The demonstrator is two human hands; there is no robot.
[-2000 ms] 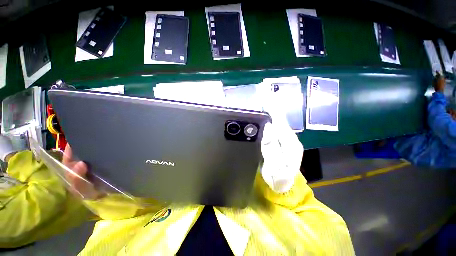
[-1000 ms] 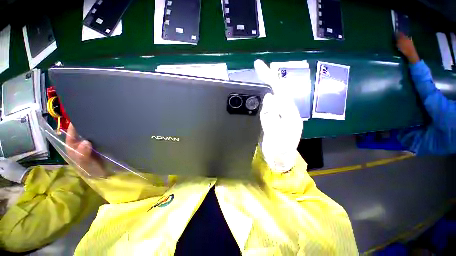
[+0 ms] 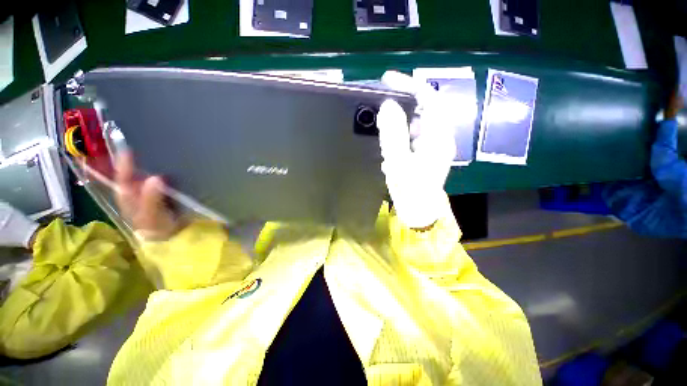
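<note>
A grey tablet back cover [image 3: 226, 143] with an ADVAN logo is held up in front of me, camera side facing me. My right hand [image 3: 418, 162], in a white glove, grips its right end, with fingers over part of the camera block [image 3: 366, 119]. My bare left hand [image 3: 154, 203] is blurred at the lower left edge. Clear protective film [image 3: 113, 200] hangs there as bright lines and seems pinched in its fingers; the exact grip is unclear.
A red tape dispenser [image 3: 89, 136] stands left of the cover. Stacked covers [image 3: 26, 185] lie far left, two covers on white sheets [image 3: 508, 121] right. More lie across the green bench [image 3: 587, 113]. A yellow-sleeved neighbour is left, a blue-sleeved person right.
The cover and both hands sit higher in view. My right fingers have moved onto the camera block, hiding one lens. My left hand has shifted slightly right. The blue-sleeved arm reached over the bench, then withdrew.
</note>
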